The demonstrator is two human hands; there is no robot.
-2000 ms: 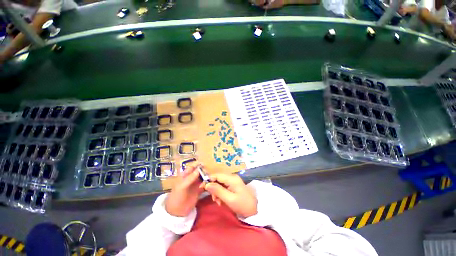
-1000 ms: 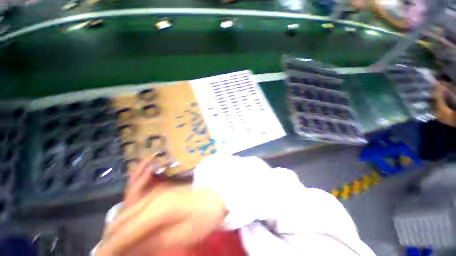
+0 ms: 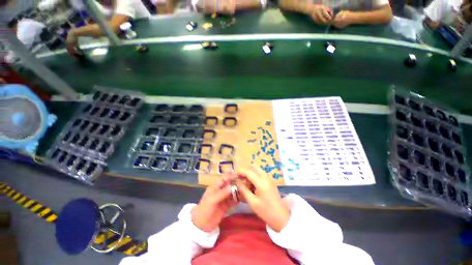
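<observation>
My left hand [image 3: 216,202] and my right hand [image 3: 265,199] meet in front of the red clothing at the bench edge. Between their fingertips they hold a small shiny dark part [image 3: 235,192], probably a housing frame; its details are too small to tell. Just beyond lies the tan cardboard [image 3: 243,140] with scattered small blue pieces [image 3: 268,150]. A clear blister tray [image 3: 171,141] with square frames overlaps its left side. A white sheet [image 3: 331,140] with rows of dark dashes lies on the right.
Stacked blister trays stand at far left [image 3: 98,135] and far right [image 3: 429,150]. A light-blue fan [image 3: 21,120] is at the left edge. A green conveyor [image 3: 233,72] carries small parts beyond the bench. People's arms show opposite. A blue stool [image 3: 78,226] stands below left.
The view swung right, then back left, bringing the fan into sight. One second ago my hands were blurred and crossed near the tray; now they are together at the cardboard's front edge.
</observation>
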